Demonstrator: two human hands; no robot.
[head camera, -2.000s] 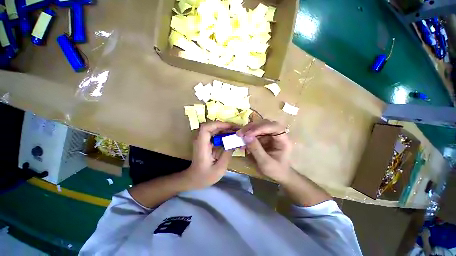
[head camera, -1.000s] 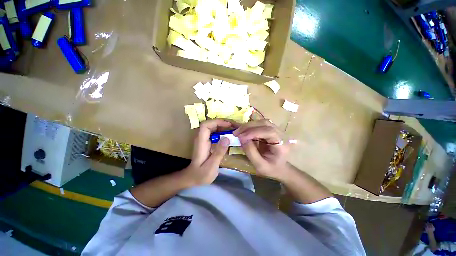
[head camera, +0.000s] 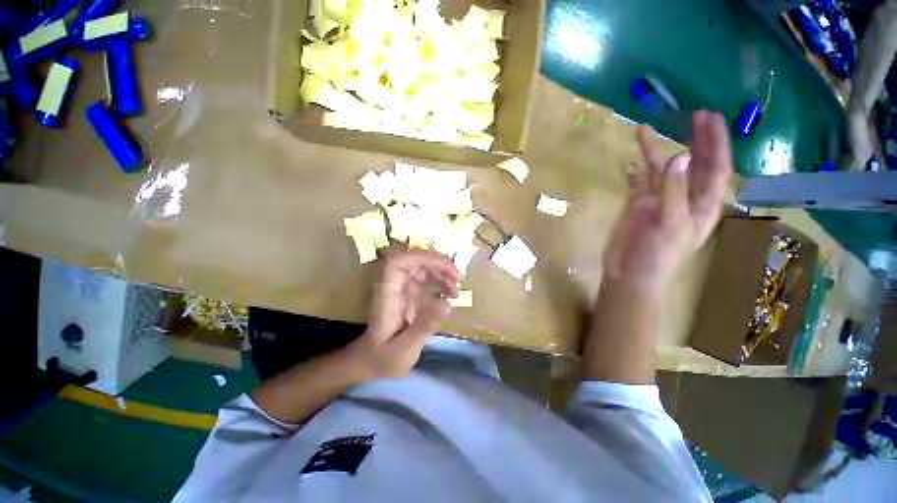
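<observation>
My left hand (head camera: 411, 300) is at the bench's front edge, fingers loosely curled and apart, with nothing visible in it. My right hand (head camera: 674, 201) is stretched out to the right, blurred, fingers apart and empty. A blurred blue cell (head camera: 653, 95) is over or on the green belt, beyond the right fingertips and apart from them. A white piece with thin leads (head camera: 513, 257) lies on the bench between the hands. White pieces (head camera: 418, 187) and pale-yellow pads (head camera: 367, 234) lie in front of my left hand.
An open cardboard box of yellow pads (head camera: 283, 93) stands at the centre back. Blue cells (head camera: 115, 138) lie at the left. A small box (head camera: 723, 285) of orange-gold pieces is at the right. Another blue cell (head camera: 750, 117) lies on the belt (head camera: 590, 59). A person's arm (head camera: 869, 88) shows far right.
The blue cell has left my hands; a blurred one now shows at the belt. My right hand has moved right and forward. A white piece with leads now shows on the bench. The view has shifted slightly.
</observation>
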